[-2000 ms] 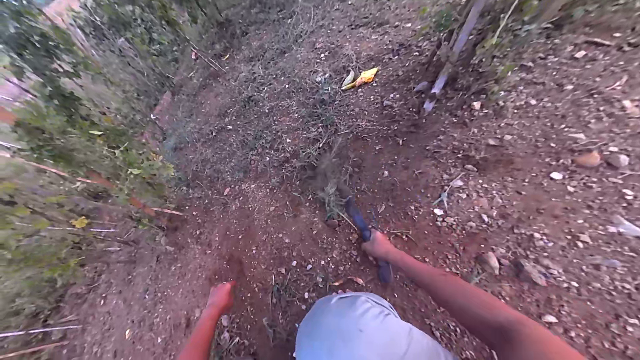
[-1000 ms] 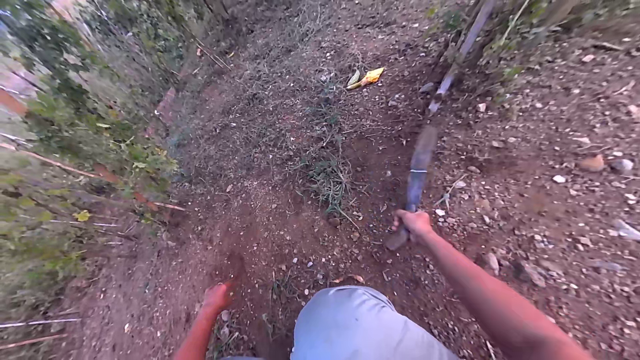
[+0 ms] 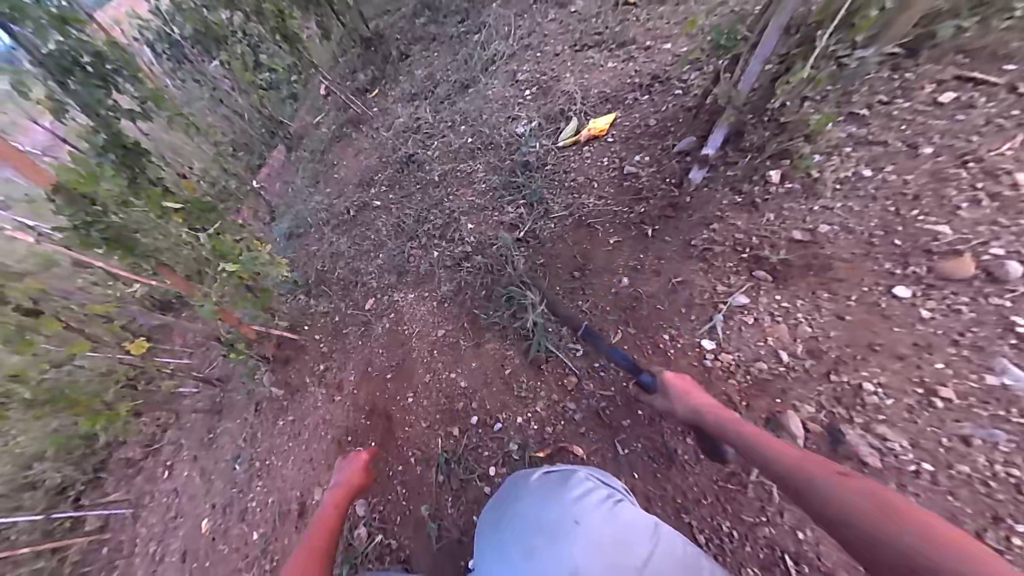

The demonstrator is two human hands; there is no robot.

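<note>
My right hand (image 3: pixel 676 396) is closed around the dark handle of a long hand tool (image 3: pixel 612 352), perhaps a machete. The tool slants up and left, and its blurred far end reaches a tuft of green grass (image 3: pixel 524 308) on the reddish soil. The butt of the handle shows below my wrist. Lower left, my left hand (image 3: pixel 354 472) hangs over bare soil with its fingers curled; nothing shows in it. Between my hands is my knee in light grey cloth (image 3: pixel 560 512).
Leafy shrubs (image 3: pixel 160 240) with thin stems line the left. A pale stake (image 3: pixel 748 88) rises at the upper right. A yellow wrapper (image 3: pixel 598 126) lies on the ground ahead. Stones (image 3: pixel 956 266) are scattered on the right, and cut weeds cover the soil ahead.
A second ago the tool pointed up towards the stake; now its far end is down and left at the grass tuft. My left hand has hardly moved.
</note>
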